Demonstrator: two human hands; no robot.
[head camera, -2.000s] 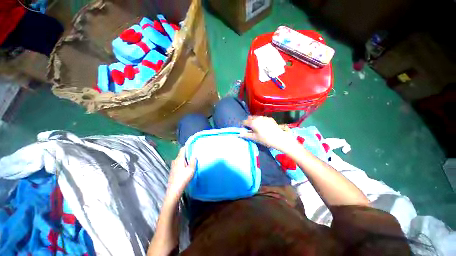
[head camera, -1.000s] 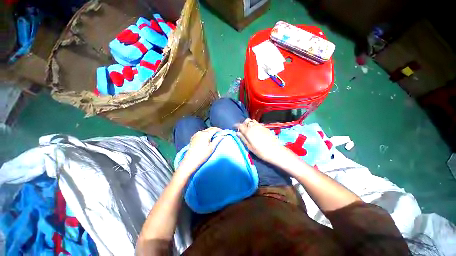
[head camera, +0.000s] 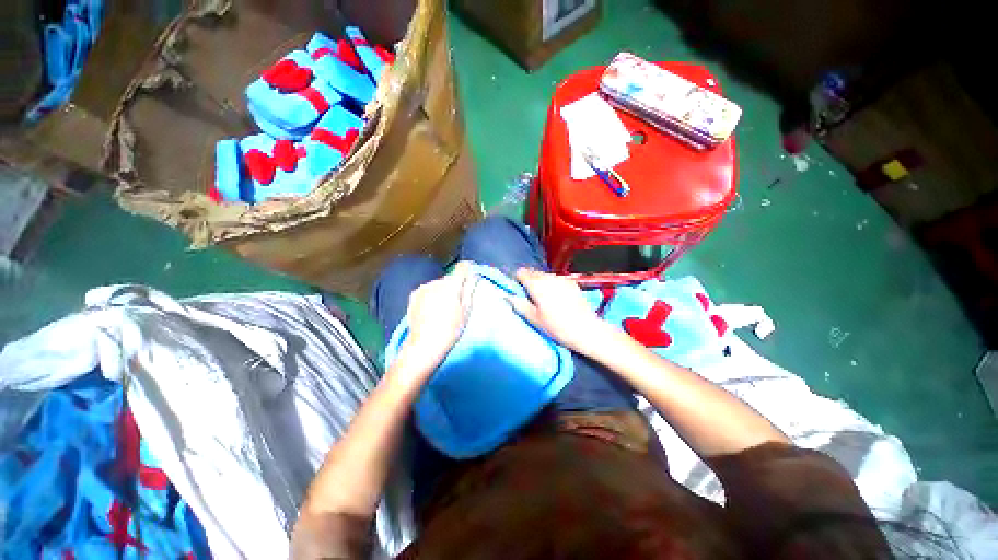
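Observation:
A light blue plush piece (head camera: 492, 377) lies on my lap with its plain inside face up and a raised blue rim around it. My left hand (head camera: 440, 317) grips its upper left edge, fingers over the rim. My right hand (head camera: 556, 306) pinches the rim at the upper right, close to my left hand. The fingertips are small and blurred, and I cannot tell whether a small tool is between them. The underside of the piece is hidden.
A torn carton (head camera: 421, 186) holds blue-red pieces ahead left. A red stool (head camera: 689, 186) bears a pencil case (head camera: 670, 98), paper slip (head camera: 591, 131) and pen (head camera: 608, 175). A woven sack (head camera: 219, 372) is left. Pieces with red bows (head camera: 679, 312) lie on white sheeting (head camera: 755, 388) right.
The piece has turned on my lap since the first frame. My left hand has moved from its left side up to the upper edge, nearer my right hand. My right hand has shifted slightly.

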